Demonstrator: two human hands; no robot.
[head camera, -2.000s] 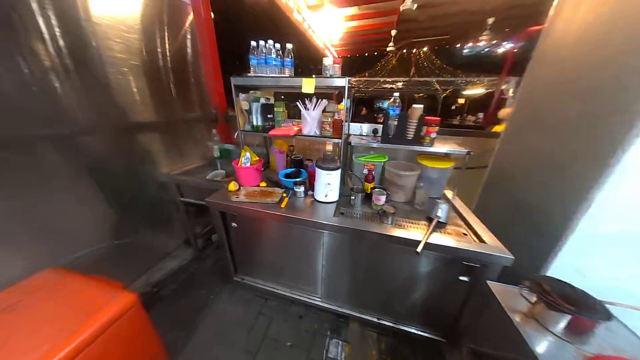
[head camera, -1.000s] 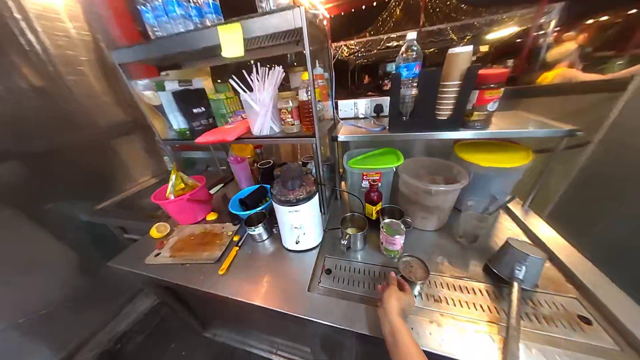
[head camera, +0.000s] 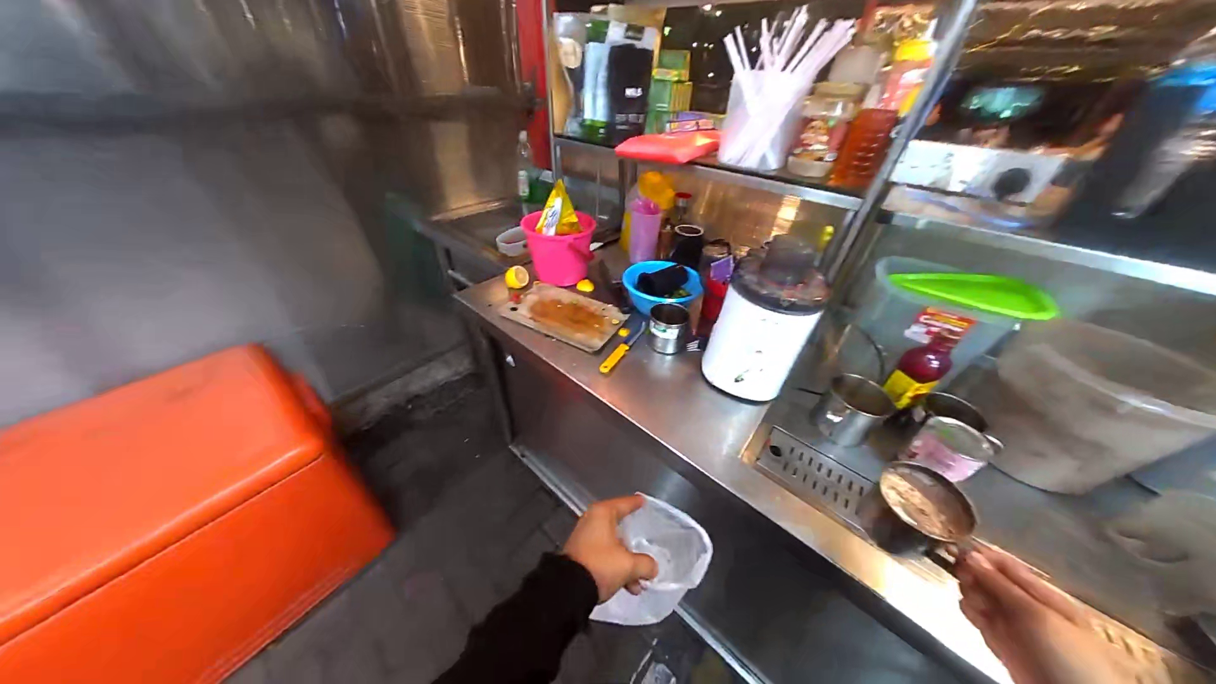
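My left hand (head camera: 613, 551), in a black sleeve, grips the rim of a clear plastic container (head camera: 670, 546) in front of the counter's edge. By its handle, my right hand (head camera: 1021, 598) holds a metal cup (head camera: 921, 513) with brown contents over the perforated metal drip tray (head camera: 822, 475). Close behind that cup stand a pink-labelled glass (head camera: 950, 448), a steel mug (head camera: 852, 410) and a bottle with dark red contents (head camera: 921, 369). A white juicer (head camera: 765, 328) is farther left, beside a small steel cup (head camera: 669, 328).
A yellow-handled knife (head camera: 619, 351), a stained cutting board (head camera: 567, 316), a blue bowl (head camera: 663, 287) and a pink bucket (head camera: 559, 249) occupy the counter's left part. Large tubs (head camera: 1102, 408) line the right. An orange box (head camera: 180, 494) stands on the floor at left; a shelf with straws (head camera: 774, 104) hangs above.
My left hand has come into view with the clear container. My right hand, at the metal cup one second ago, now holds it by the handle. The view has moved nearer the counter and turned left.
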